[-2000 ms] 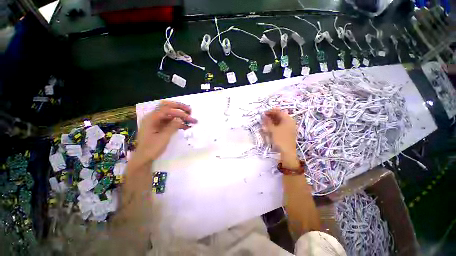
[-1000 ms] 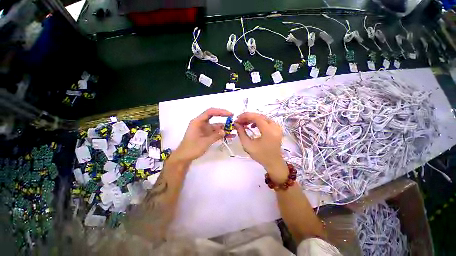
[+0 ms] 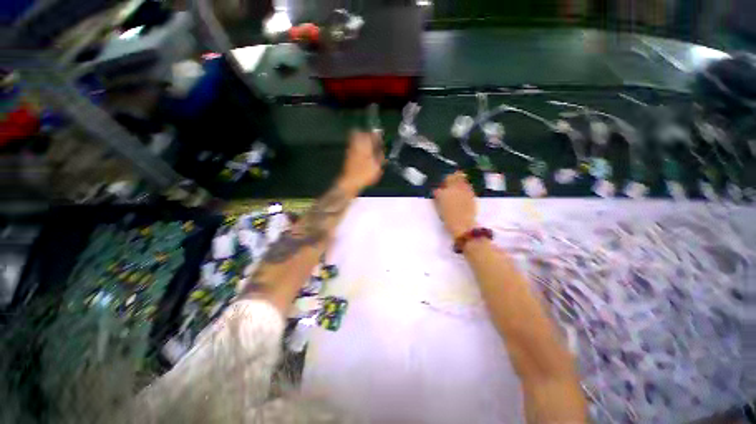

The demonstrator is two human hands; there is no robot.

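Note:
My left hand (image 3: 363,161) is blurred and reaches over the dark green belt (image 3: 315,137). A pale strand that looks like a white cable (image 3: 375,118) sticks up from its fingers. My right hand (image 3: 456,203) is at the belt's near edge, fingers bent down, with a small dark and yellow part (image 3: 452,174) at its fingertips. I cannot tell whether it grips it. Joined board-and-cable sets lie in a row on the belt; the nearest has a white square (image 3: 414,175) between my hands.
A mixed heap of boards and white squares (image 3: 224,244) lies at left, partly behind my left forearm. A green board pile (image 3: 124,261) is farther left. Blurred white cables (image 3: 663,298) cover the right of the white sheet (image 3: 390,331). A red-fronted bin (image 3: 369,88) stands beyond.
Both hands have moved apart and forward from the white sheet, the left onto the belt, the right to its edge. The view has shifted, and the cardboard box is out of view.

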